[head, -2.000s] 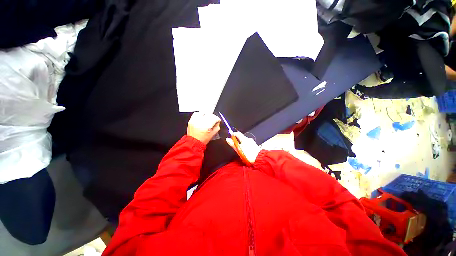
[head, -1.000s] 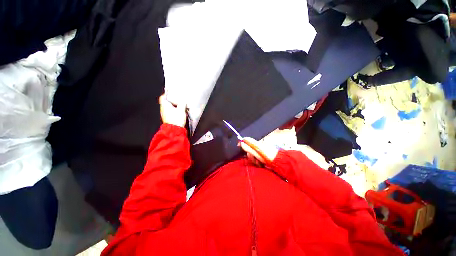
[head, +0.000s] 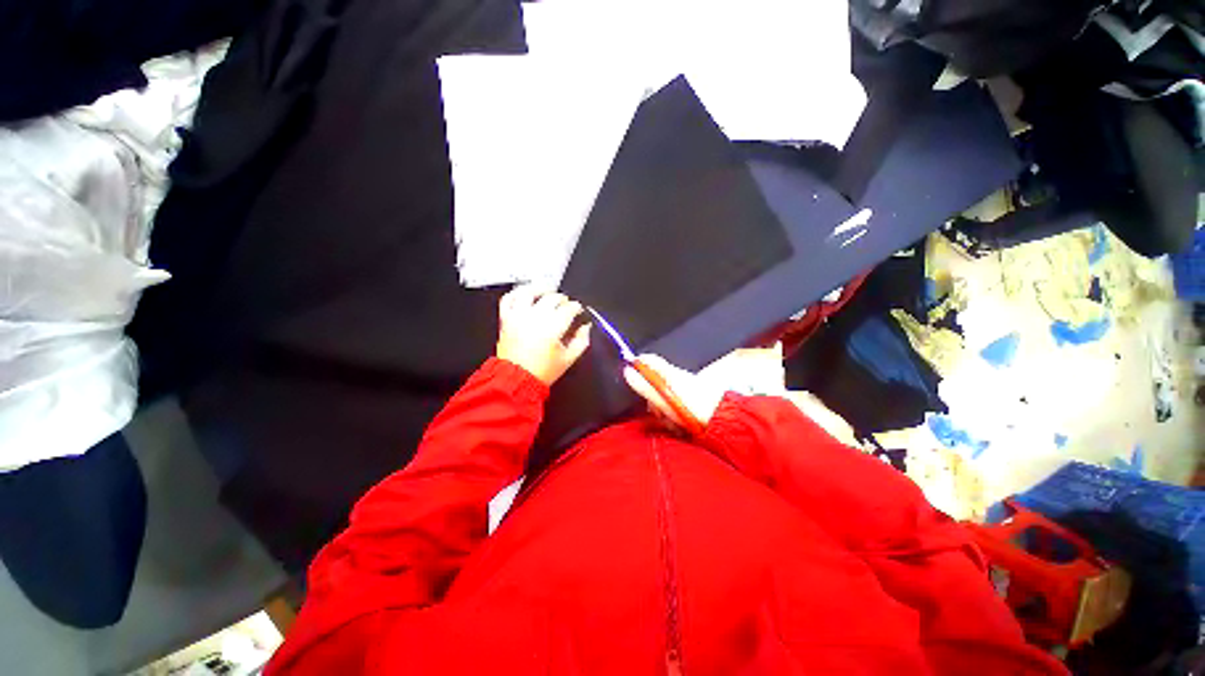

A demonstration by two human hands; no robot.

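Note:
White pieces [head: 529, 152] lie in an overlapping stack in front of me, on black cloth [head: 317, 264]. A black cut piece [head: 677, 211] lies beside and partly against them. My left hand [head: 541, 330] grips the lower corner of the white pieces, fingers bent over it. My right hand [head: 681, 392] holds scissors [head: 661, 390] by the orange-red handle. The silver blades point up and left, with the tip close to my left fingers. Whether the blades touch the fabric is too small to tell.
A crumpled white cloth [head: 79, 264] lies at the left. Black-and-white bundles [head: 1031, 46] are at the upper right. Scraps cover the floor [head: 1123, 357] at the right. A red-orange stool [head: 1057, 561] and a blue plastic crate [head: 1103, 495] stand at the lower right.
My left hand has moved right, from the left edge of the white pieces to their lower corner near the scissors. The lifted white pieces lie flatter.

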